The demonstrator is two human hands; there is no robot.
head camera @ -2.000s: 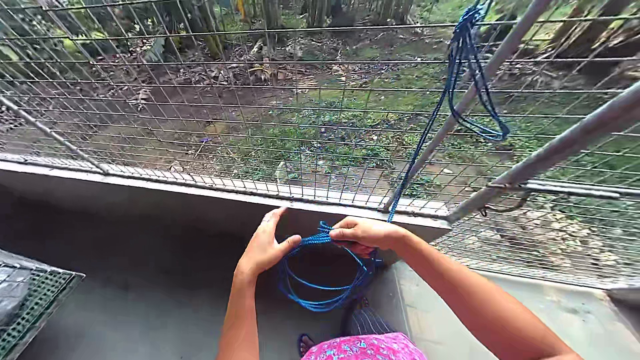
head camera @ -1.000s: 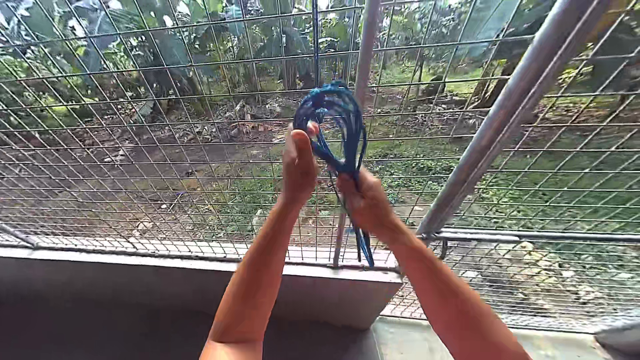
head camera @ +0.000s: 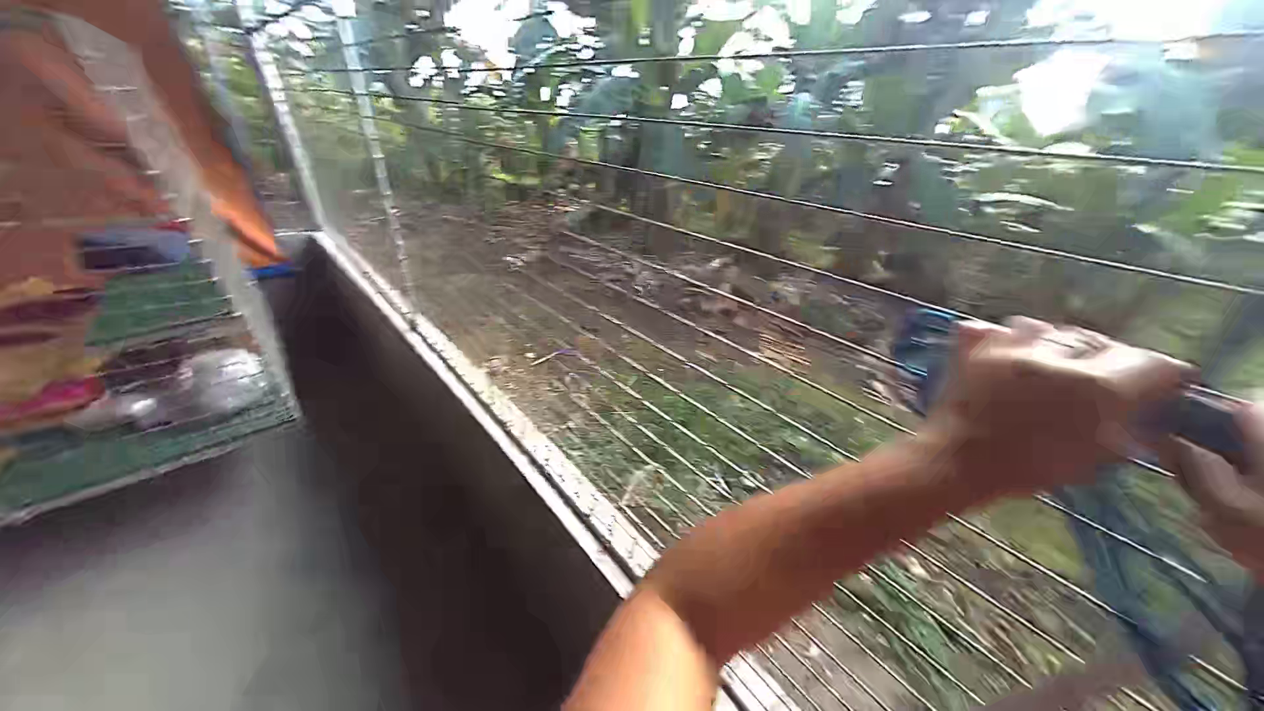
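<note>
Blurred by motion, my left hand (head camera: 1037, 405) is closed around a bundle of blue rope (head camera: 920, 355), whose looped end pokes out on its left side. My right hand (head camera: 1224, 474) is cut off by the right edge and sits close beside the left, also at the rope. More strands of the rope hang below the hands in front of the wire mesh fence (head camera: 691, 370). How the strands pass between the two hands is hidden.
A low concrete wall (head camera: 474, 484) with a pale ledge carries the fence and runs diagonally away. At the left stands a green mesh rack (head camera: 158, 464) with mixed items, beneath orange fabric (head camera: 69, 118). Trees and leaf litter lie beyond the mesh.
The view has swung strongly to the left, bringing in the rack and orange fabric. From low by the wall, both hands with the rope were raised before the mesh by one second ago.
</note>
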